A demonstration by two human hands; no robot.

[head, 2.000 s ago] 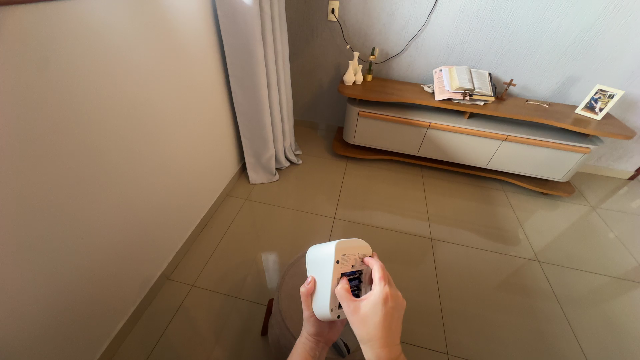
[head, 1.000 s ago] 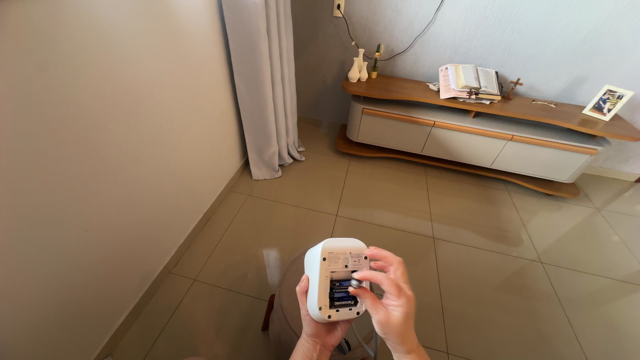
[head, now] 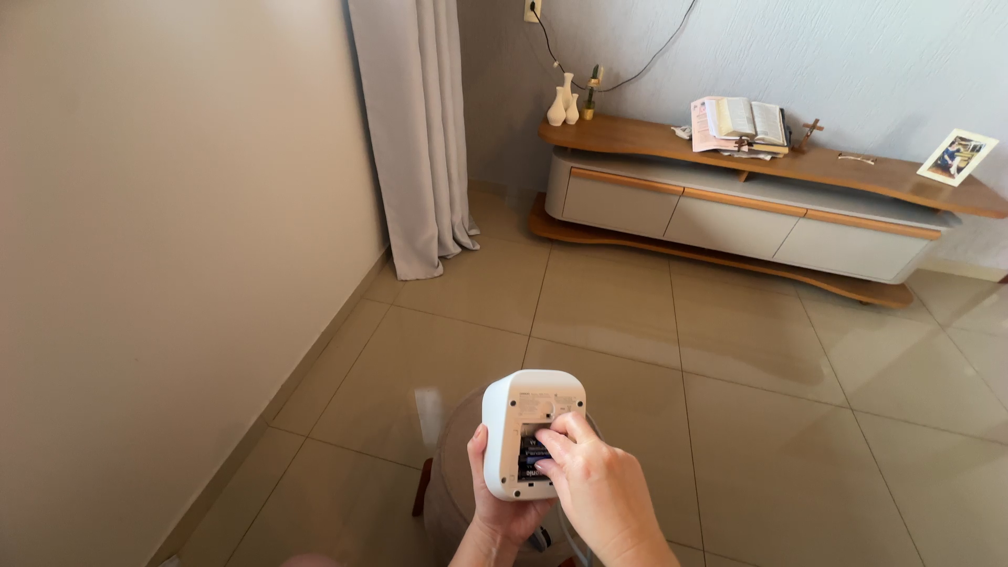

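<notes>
A white plastic device [head: 498,441] is held upright by my left hand [head: 504,504], its underside facing me and its battery compartment uncovered. Dark AA batteries [head: 532,463] lie in the compartment. My right hand [head: 598,472] has its thumb and fingertips at the compartment, touching the batteries; whether it grips one is hidden by the fingers. Below the device, a round padded stool [head: 457,488] carries a dark item and a pale cable [head: 573,537], both partly covered by my hands.
A wall stands at the left beside a grey curtain [head: 425,142]. Across the tiled floor [head: 614,315] is a low wooden sideboard [head: 732,205] bearing white vases [head: 557,107], an open book [head: 748,118], a small cross [head: 809,134] and a picture frame [head: 957,157].
One second ago my right hand held a battery at the compartment's right side; now its fingers reach into the compartment. My left hand still holds the device.
</notes>
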